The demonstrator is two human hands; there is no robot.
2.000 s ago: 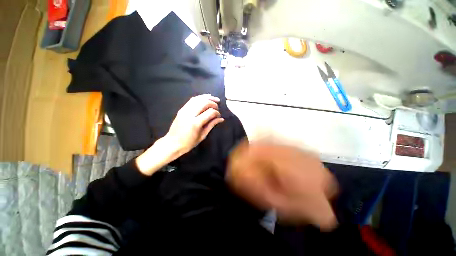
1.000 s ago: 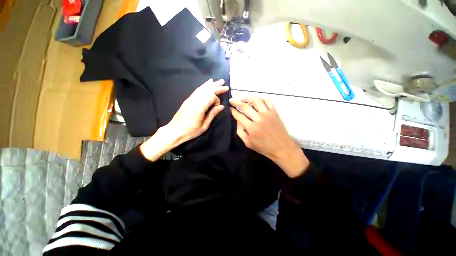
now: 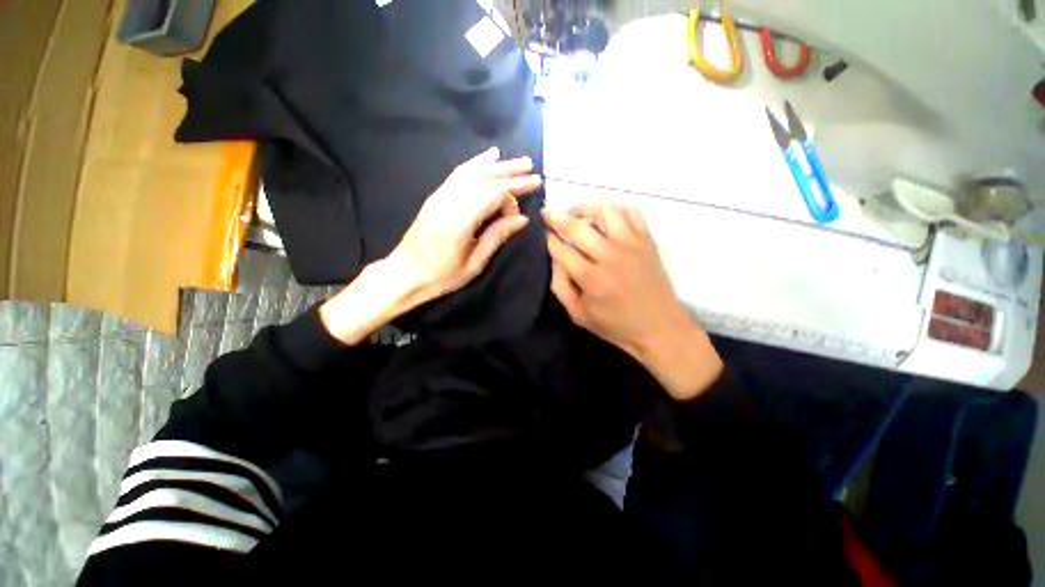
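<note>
The black fabric garment piece (image 3: 390,126) lies flat on the table, with a small white label (image 3: 485,36) near its top. Its right edge runs up to the brightly lit presser foot and needle area (image 3: 541,67), where glare hides detail. My left hand (image 3: 464,229) rests on the cloth, with thumb and forefinger at its right edge. My right hand (image 3: 613,269) pinches the same edge from the right, with fingers curled. The two hands are close together but apart. The lower cloth runs down into my lap and blends with my black clothing.
Blue thread snips (image 3: 807,172) lie on the white machine bed (image 3: 733,258). Yellow (image 3: 716,52) and red (image 3: 786,55) rings are near the machine head. A control panel (image 3: 963,320) is at right. Brown cardboard (image 3: 126,206), a grey tray (image 3: 166,23) and grey quilted cloth (image 3: 92,401) are left.
My right hand, blurred and away from the cloth two seconds ago, came to the cloth edge and has stayed there. The camera view has shifted, so table items sit higher and further right.
</note>
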